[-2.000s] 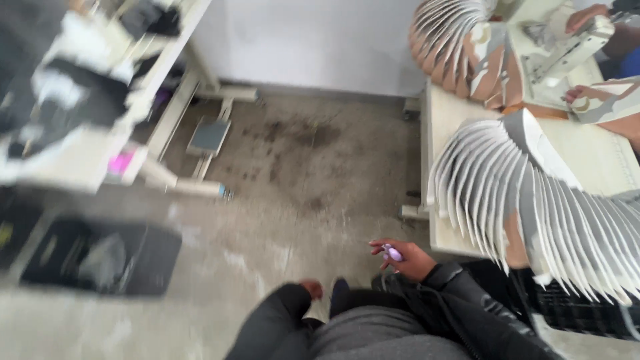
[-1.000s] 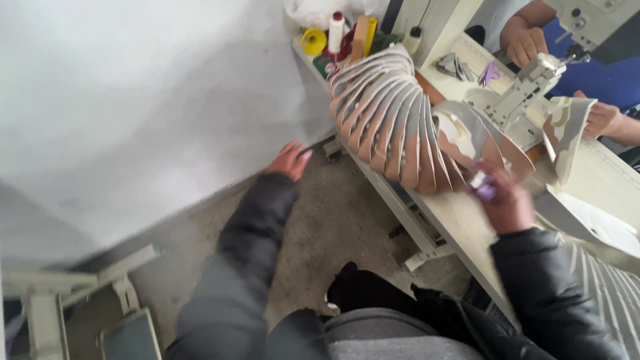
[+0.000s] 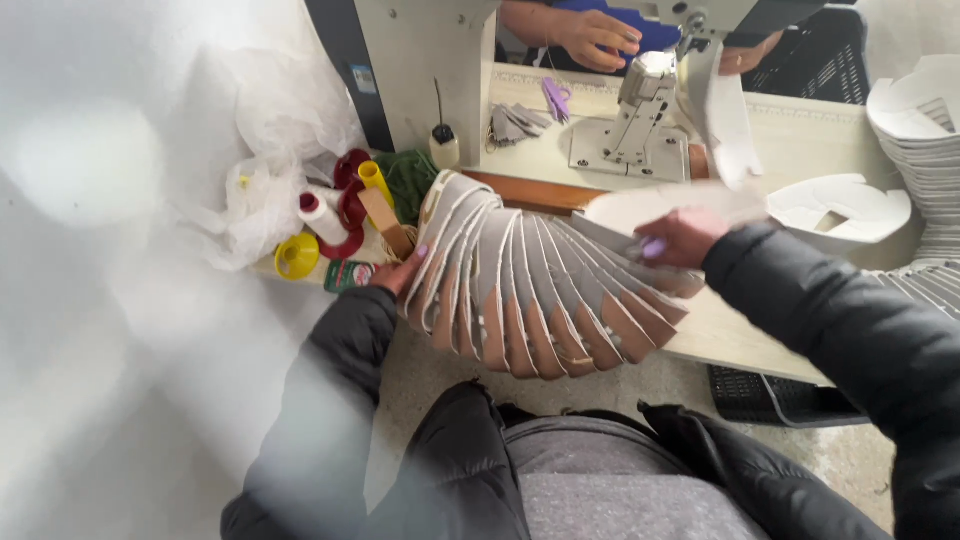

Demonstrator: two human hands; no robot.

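A fanned stack of shoe-upper pieces [image 3: 525,300], grey-white and brown, lies along the front edge of the sewing table. At its left end my left hand [image 3: 401,274] touches the outer pieces, its fingers partly hidden. My right hand [image 3: 682,238] is at the right end, with a small purple tool [image 3: 652,247], probably thread snips, held in it. Beside that hand a pale piece [image 3: 675,206] is blurred; whether the fingers also grip it is unclear. Behind stands a post-bed sewing machine [image 3: 641,112].
Thread cones [image 3: 322,217], yellow spools [image 3: 297,256], a green can [image 3: 349,276] and an oil bottle [image 3: 444,146] crowd the left end. Purple snips [image 3: 556,100] lie near the machine. White pieces [image 3: 919,150] are stacked at right. A co-worker's hands [image 3: 596,37] are behind the machine; a black crate [image 3: 780,397] is below.
The view has swung to the sewing table. My left hand, away from the stack a second ago, now touches its left end. My right hand remains near the other end with the purple tool.
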